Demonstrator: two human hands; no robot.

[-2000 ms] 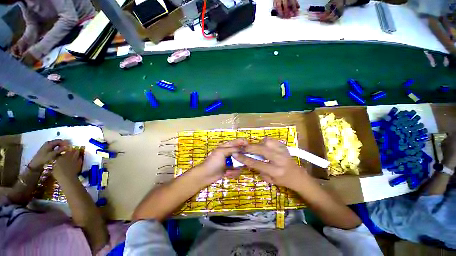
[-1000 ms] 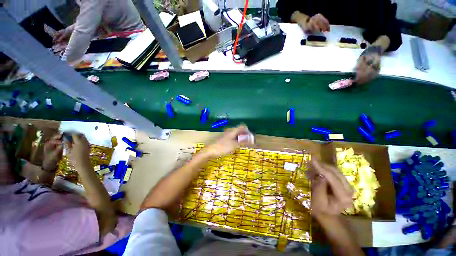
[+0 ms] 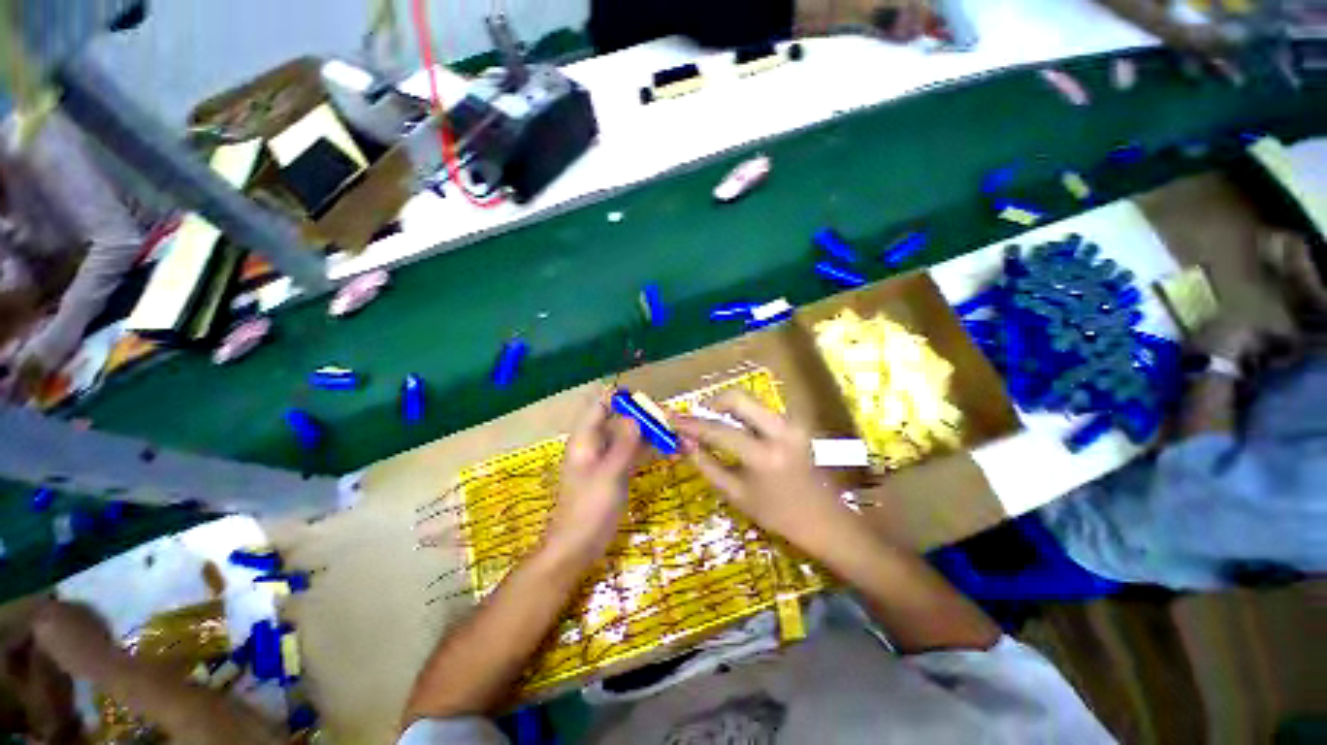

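Note:
A blue battery cell (image 3: 645, 422) with a pale patch on its side is held above the upper part of the amber taped panel (image 3: 640, 560). My left hand (image 3: 594, 473) grips the cell from the left. My right hand (image 3: 757, 473) is at its lower right end, with fingers pinched; a whitish strip (image 3: 840, 453) shows at the right of my right hand. Whether my right fingers grip the cell or the strip is blurred. Thin dark leads stick out at the panel's left edge.
An open brown box of cream pads (image 3: 888, 386) stands right of the panel, beside a heap of blue cells (image 3: 1077, 335). The green belt (image 3: 582, 269) carries loose cells and pink-wrapped parts. A grey metal bar (image 3: 175, 459) crosses at left. Neighbouring workers' arms are at both sides.
The view has turned and tilted. My hands, apart one second ago with the right near the pad box, are now together over the panel around a blue cell.

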